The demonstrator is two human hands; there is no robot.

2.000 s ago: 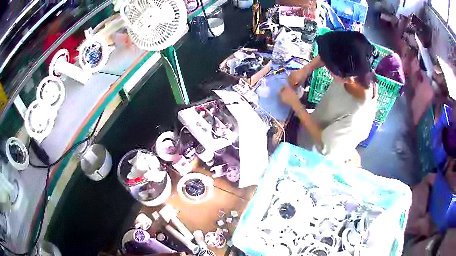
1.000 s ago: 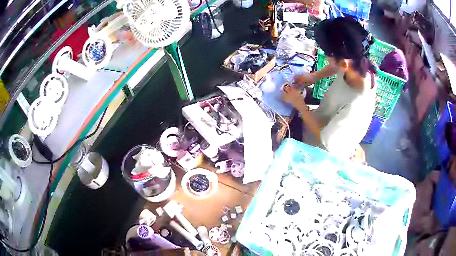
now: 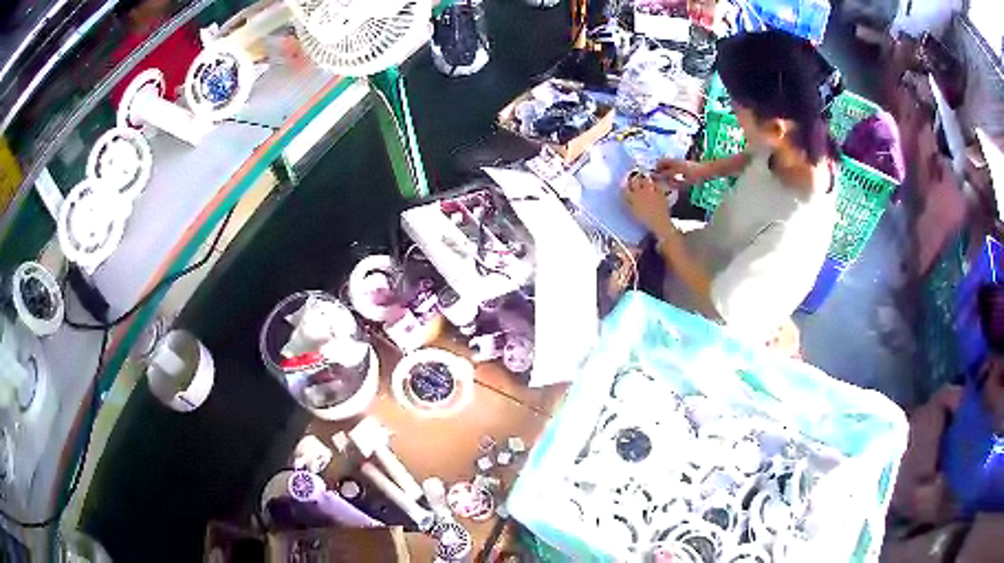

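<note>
Neither of my hands is in the picture. Nearest in front of me is a brown bench. On it lie a lilac handheld fan, white handle tubes, small pale blocks and a white ring with a dark centre. A clear round tub holds white pieces and a red item. A large crate lined in light blue, at the right, holds many white ring housings. A cardboard box shows at the bottom edge.
A person sits across the bench, hands on a small part. A green basket stands behind them. A green-edged conveyor with white fan parts curves along the left. A white fan stands at the top.
The view has shifted slightly, and more of the cardboard box shows at the bottom edge. The other person's head and hands have moved a little. The bench parts look unmoved.
</note>
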